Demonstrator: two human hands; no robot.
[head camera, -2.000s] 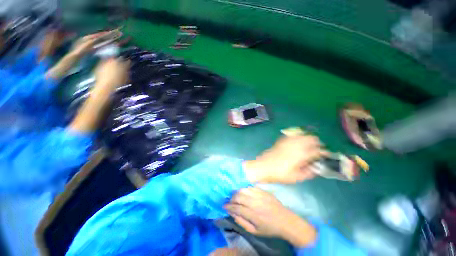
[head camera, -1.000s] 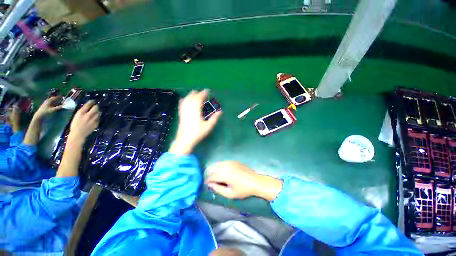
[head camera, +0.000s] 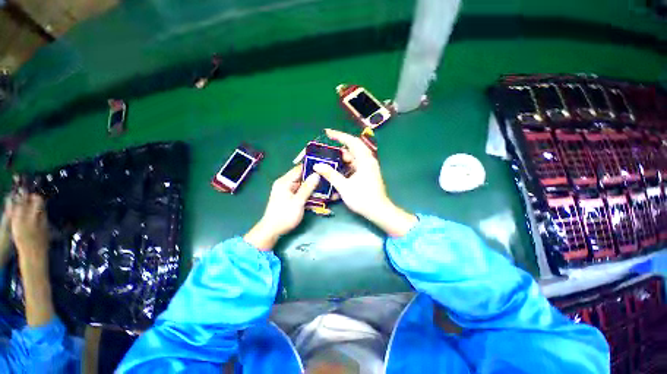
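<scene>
A phone subassembly (head camera: 322, 159) with a dark top and a dark screen in a pale frame is held upright between my two hands, above the green worktop. My left hand (head camera: 284, 204) grips its left side, thumb on the screen. My right hand (head camera: 360, 179) holds its right side, thumb on the face. A yellow tab sticks out at its lower end. A second phone subassembly (head camera: 238, 168) lies to the left of my hands. A third (head camera: 364, 106) lies beyond them by the metal post. A red end of another unit is partly hidden behind my right hand.
A black blister tray (head camera: 124, 219) lies at left, with another person's hand (head camera: 28, 219) beside it. A loaded blister tray (head camera: 578, 168) with red parts is at right, another below. A white round item (head camera: 461, 173) and a metal post (head camera: 426, 55) stand out. Units (head camera: 117, 117) lie on the belt.
My hands, apart earlier, have come together around one phone subassembly. The view has shifted, showing more of the right-hand trays. One unit now lies left of my hands.
</scene>
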